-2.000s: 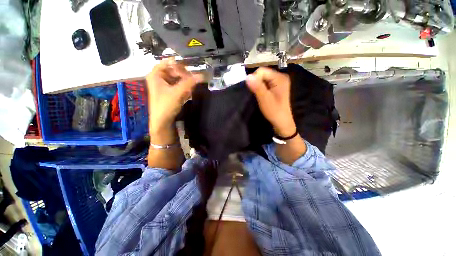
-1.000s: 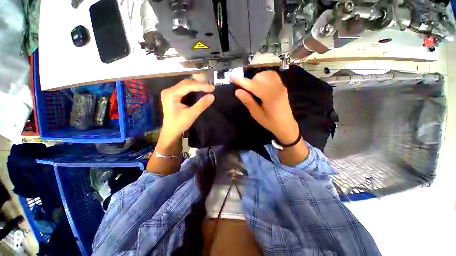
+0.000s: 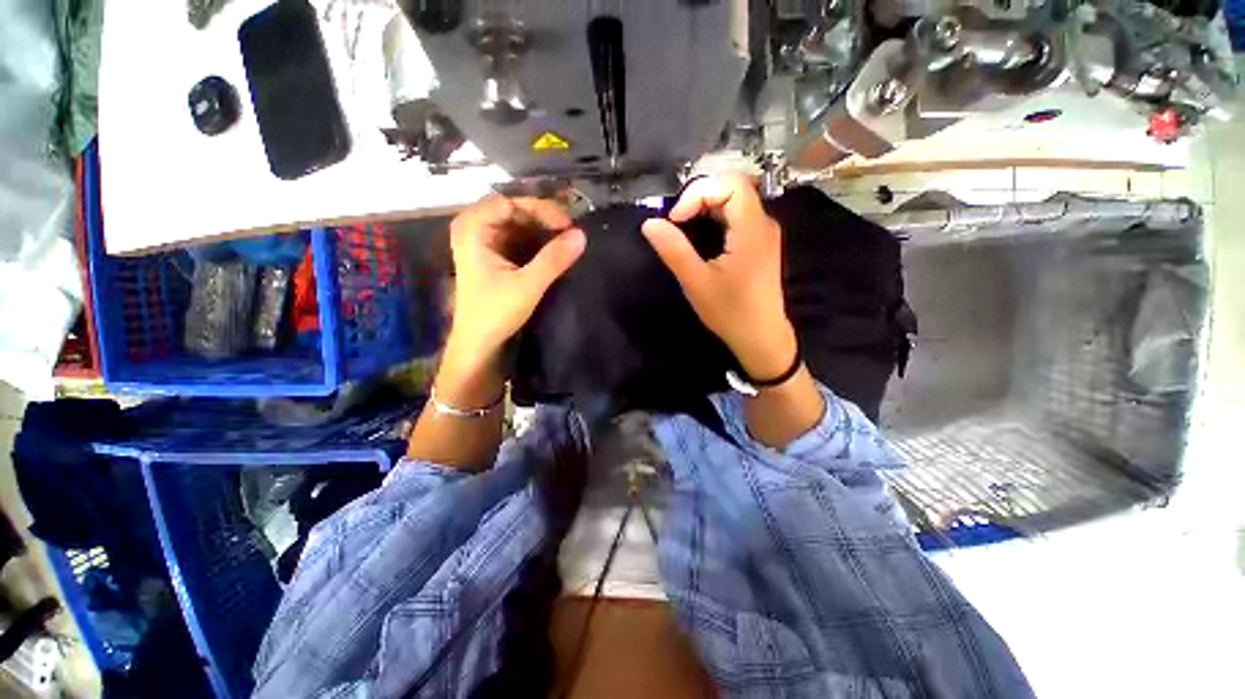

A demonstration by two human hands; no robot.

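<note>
A black garment [image 3: 601, 321] lies bunched on my lap, its upper edge at the work area under the grey machine head [image 3: 587, 96]. My left hand [image 3: 508, 266] holds the garment's upper left edge between thumb and fingers. My right hand [image 3: 724, 260] holds the same edge a little to the right, thumb and forefinger curled together. The cloth spans between both hands just below the head. The clamp is mostly hidden by cloth and fingers. No button can be made out.
A mobile phone [image 3: 295, 89] and a small round black object [image 3: 213, 105] lie on the white table [image 3: 164, 184]. The feeder arm [image 3: 874, 96] is right of the head. A small blue crate [image 3: 219, 376] and lower blue crate [image 3: 178, 546] are left; a lined crate [image 3: 1065, 355] is right.
The white piece seen at the work area earlier no longer shows; black cloth now covers that spot. My hands came in to the garment's edge, and my right hand has moved slightly up.
</note>
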